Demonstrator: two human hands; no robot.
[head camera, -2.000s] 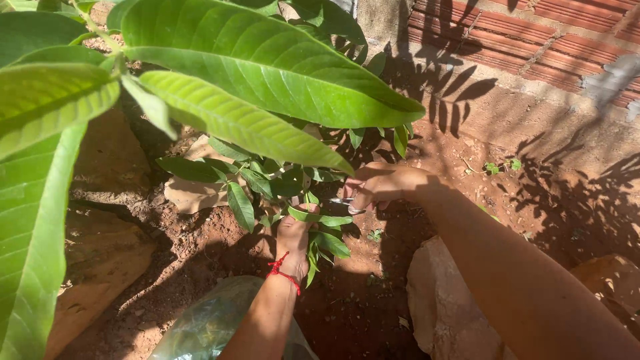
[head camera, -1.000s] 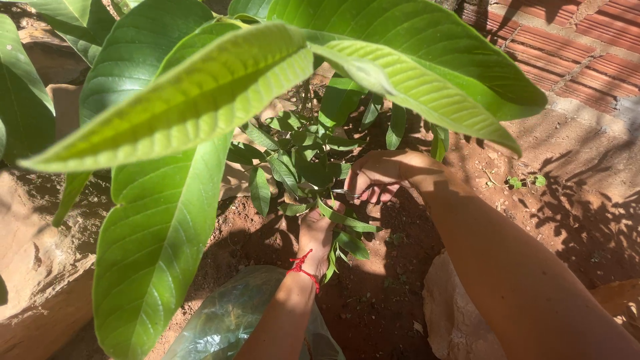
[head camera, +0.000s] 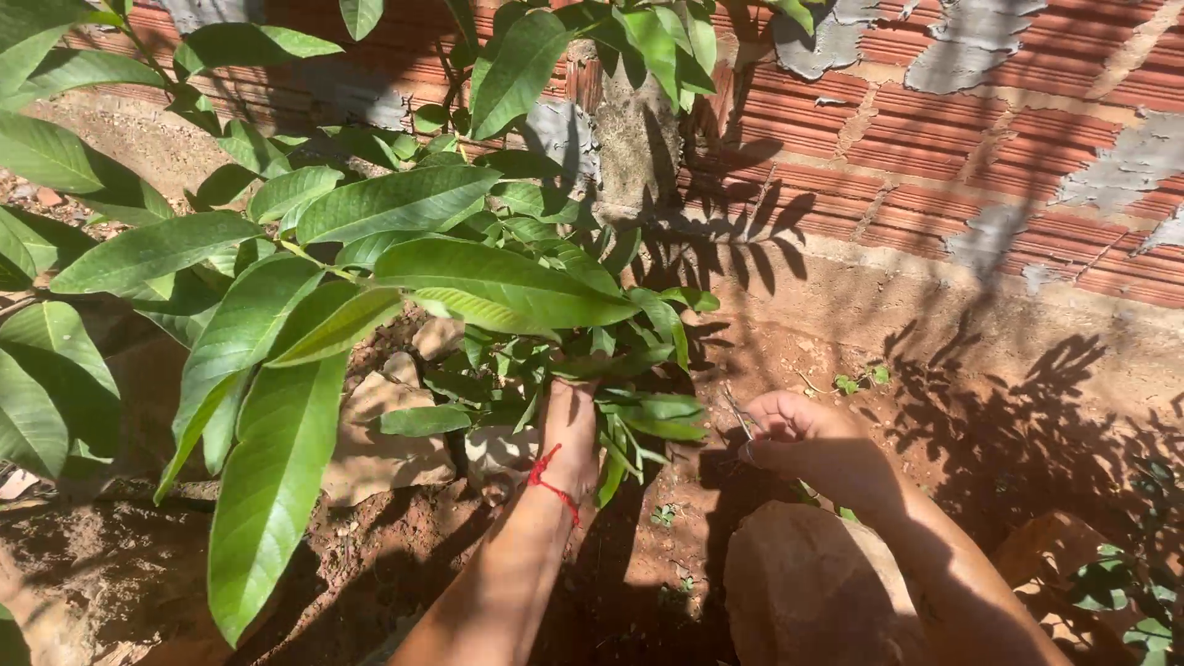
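Note:
My left hand (head camera: 575, 388), with a red string bracelet (head camera: 555, 486) at its wrist, reaches into a leafy green plant (head camera: 499, 277). Leaves cover its fingers; narrow leafy sprigs (head camera: 638, 416) stick out just right of it, and whether they are in its grip is hidden. To the right, apart from the foliage, my right hand (head camera: 795, 430) has its fingers closed around a small, thin metal tool (head camera: 738, 413), perhaps small scissors. The tool points up and left, toward the sprigs.
Large leaves (head camera: 277, 481) hang in front at the left. A hollow-brick wall (head camera: 962, 157) with grey mortar patches runs behind. A big stone (head camera: 814, 583) lies below my right forearm, and paler rocks (head camera: 393, 435) lie left of my left wrist. Reddish soil (head camera: 661, 546) lies between.
My right hand was close beside my left among the leaves and is now farther to the right, away from the sprigs. The view has shifted, showing more of the wall.

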